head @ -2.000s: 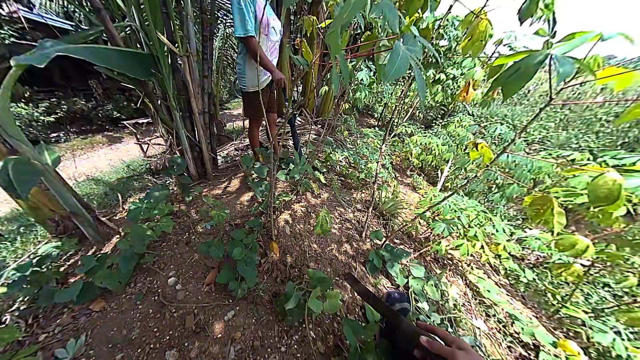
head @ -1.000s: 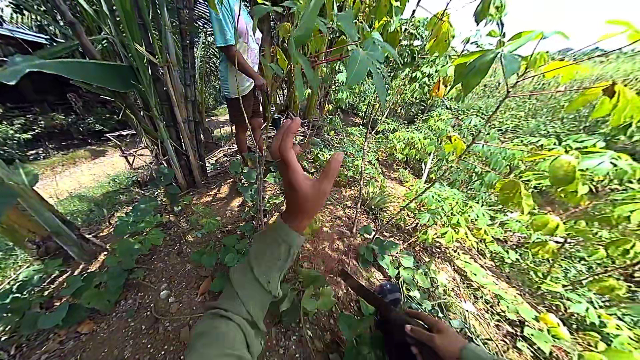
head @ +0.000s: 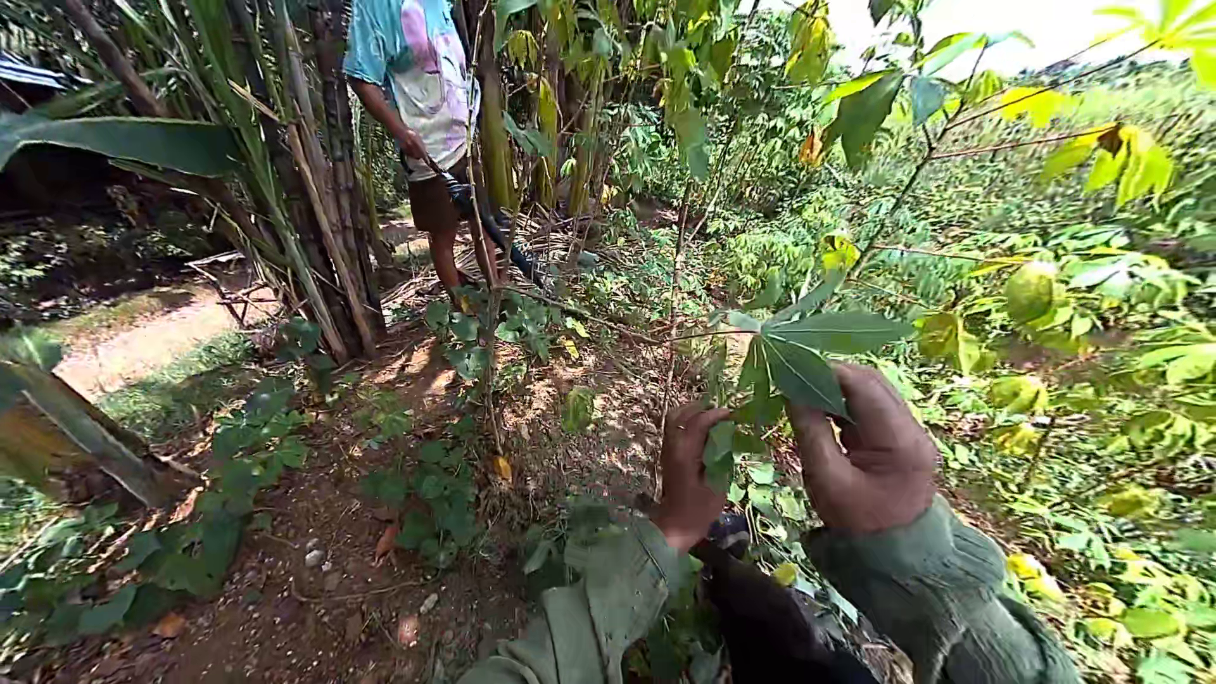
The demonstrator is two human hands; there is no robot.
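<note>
A green lobed cassava leaf (head: 798,366) is held up between my two hands at the centre right. My left hand (head: 691,470), in a green sleeve, has its fingers closed on a lower leaf lobe. The thumb and fingers of my right hand (head: 863,456) pinch the leaf's lobes from the right. A thin reddish leaf stalk runs from the leaf to the left. The long dark tool seen earlier cannot be made out now; below my hands a dark leg and shoe show in part.
A person (head: 418,123) stands ahead, holding a dark long object. Bamboo stems (head: 328,190) rise at the left. A banana-like stem (head: 76,427) leans at the left edge. Thin cassava stems and low vines grow from the sloping brown soil (head: 351,598); dense foliage lies at the right.
My left hand, raised with fingers spread a second ago, is now lower and on the leaf. My right hand has moved up from the dark tool to the leaf.
</note>
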